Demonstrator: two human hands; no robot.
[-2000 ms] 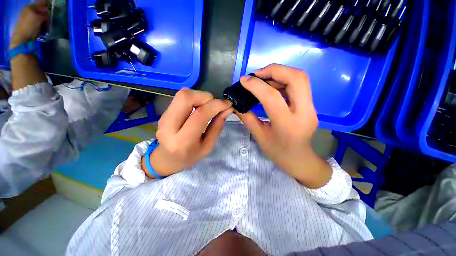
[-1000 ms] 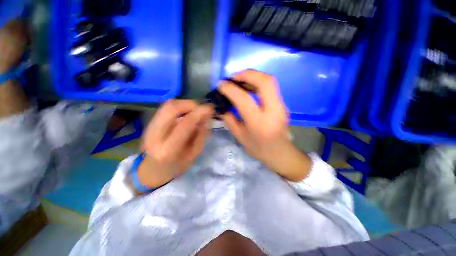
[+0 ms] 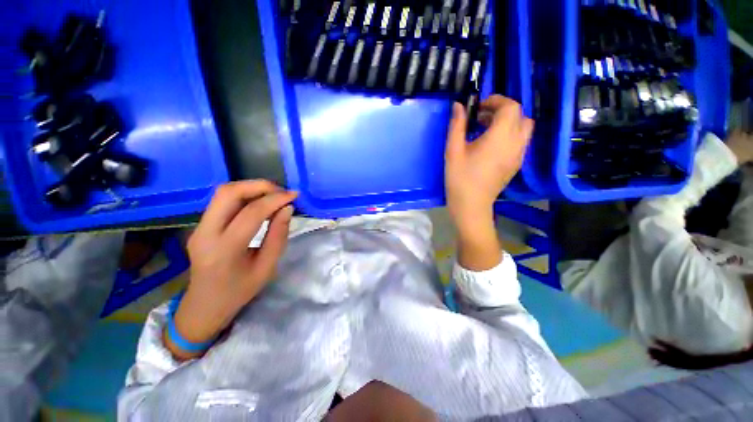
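My right hand (image 3: 489,152) is over the right edge of the middle blue tray (image 3: 367,203). Its thumb and fingers are on a black unit (image 3: 473,109), mostly hidden by the fingers, at the right end of the slanting rows of lined-up units (image 3: 376,62). My left hand (image 3: 242,239), with a blue strap on the wrist, is over the bench edge at the tray's near left corner. Its fingers are bent, with thumb and fingertips close together, and no unit shows in it.
Loose black units (image 3: 78,148) lie in the left blue tray (image 3: 132,208). Stacked blue trays (image 3: 570,194) with more black units stand at the right. A person in a white smock (image 3: 689,239) is at the far right; another white sleeve (image 3: 49,305) shows at the left.
My hands have parted. My right hand has moved right and forward with the black unit to the row's end. My left hand stays near the bench edge. The view has shifted right.
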